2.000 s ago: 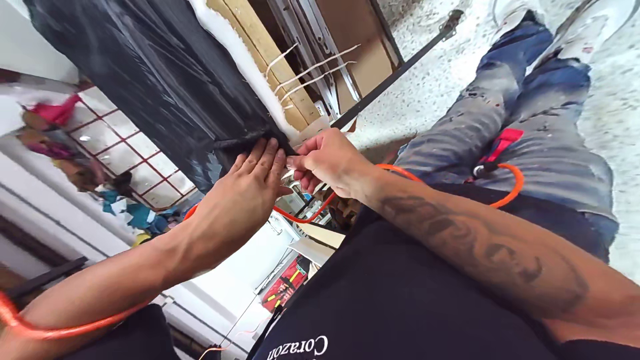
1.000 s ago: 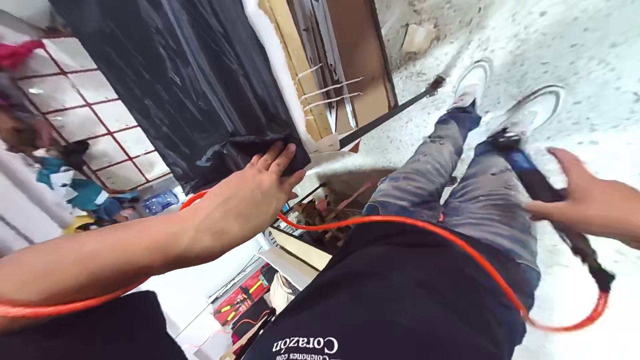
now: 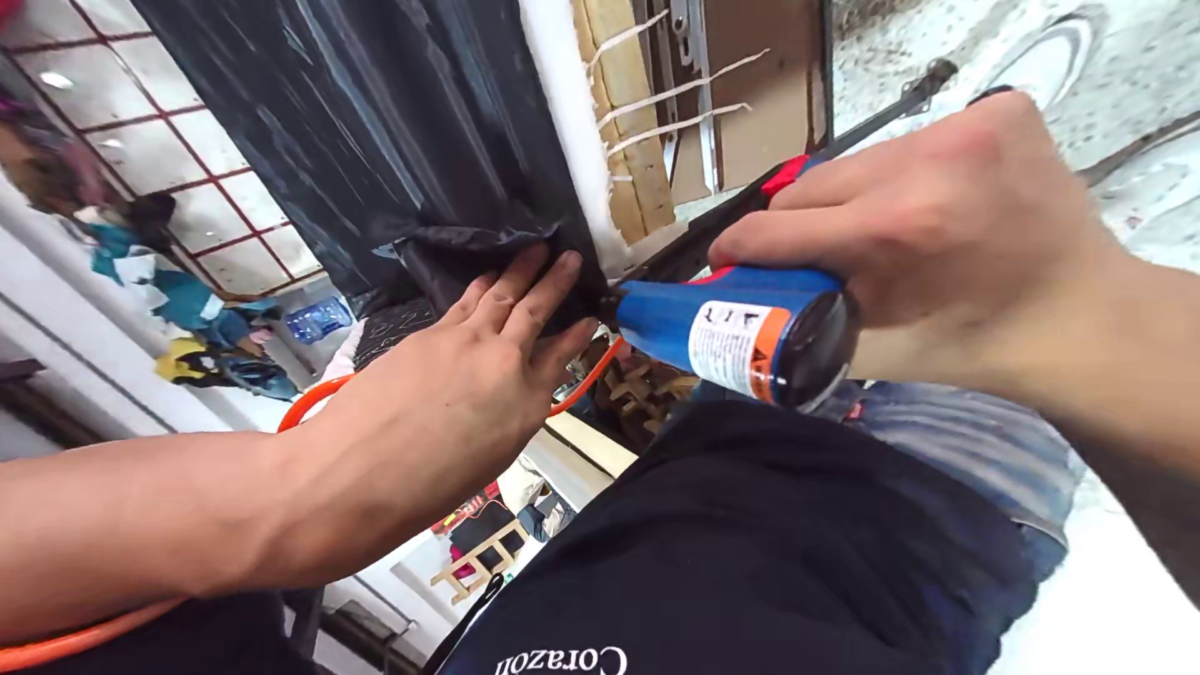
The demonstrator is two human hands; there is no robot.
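My left hand (image 3: 497, 337) presses with spread fingers on a fold of black fabric (image 3: 375, 122) at the lower corner of an upholstered piece. My right hand (image 3: 900, 206) grips a blue pneumatic stapler (image 3: 656, 319) with a labelled, black-capped end. The tool's nose is at the fabric's corner, close beside my left fingertips; whether it touches cannot be told. White padding (image 3: 572, 131) runs along the fabric's edge, and beside it lies a wooden frame rail (image 3: 633, 141) with several white cords (image 3: 684, 84) sticking out.
An orange air hose (image 3: 586, 380) passes under my left forearm and behind my left hand. A dark metal bar (image 3: 872, 122) extends to the upper right above the speckled floor (image 3: 872, 56). Cloth scraps (image 3: 178, 300) and a blue plastic bottle (image 3: 319, 321) lie at the left.
My right hand left the fabric corner, was at the stapler out to the right a second ago, and now holds the stapler at the corner. My left hand stays on the fabric.
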